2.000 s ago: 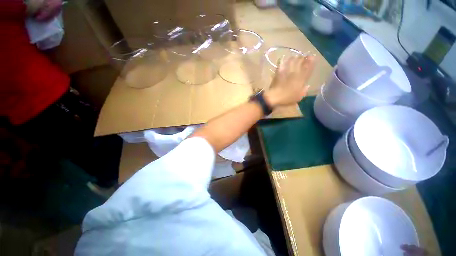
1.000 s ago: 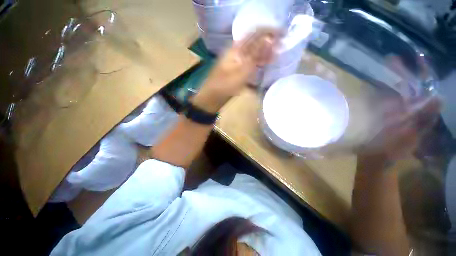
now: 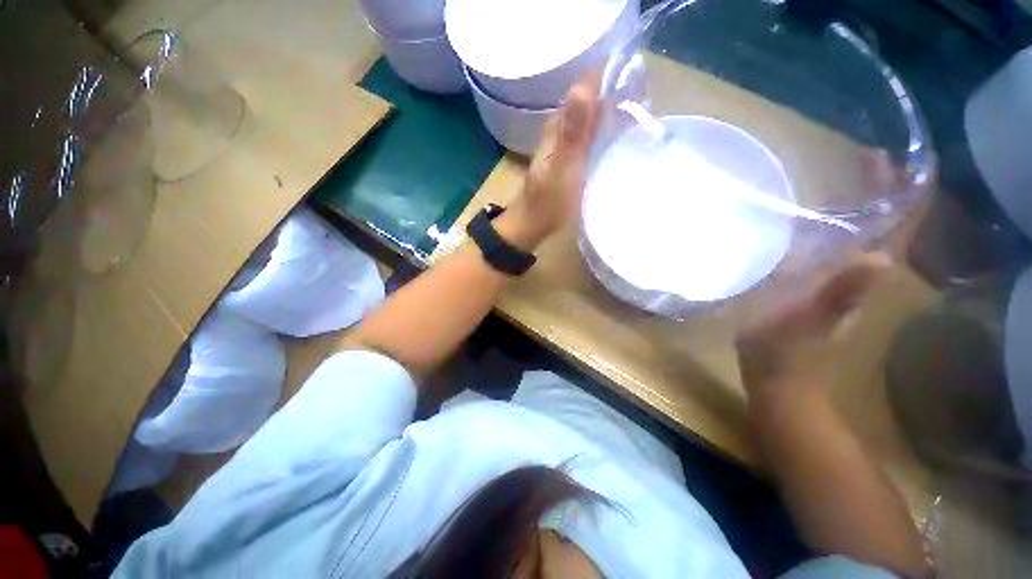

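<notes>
A large clear bowl [image 3: 826, 124] is held between my two hands, tilted above a white bowl. The white bowl [image 3: 688, 215] sits on the tan cardboard and shows partly through the clear wall. My left hand [image 3: 562, 164], with a black wristband, presses flat against the clear bowl's left side. My right hand [image 3: 826, 294] is on its lower right side, blurred and partly seen through the plastic. Whether the two bowls touch is unclear.
Stacked white bowls [image 3: 532, 57] stand behind my left hand. Clear bowls [image 3: 125, 170] stand on a cardboard sheet [image 3: 249, 102] at the left. White wrapped shapes [image 3: 232, 379] lie below that sheet. A green surface [image 3: 413, 170] shows between the cardboards. White rounded shapes [image 3: 1002, 147] are at the right edge.
The clear bowl has moved left from the far right to over the white bowl. My left hand has come from the stacked bowls onto its side. The view has shifted.
</notes>
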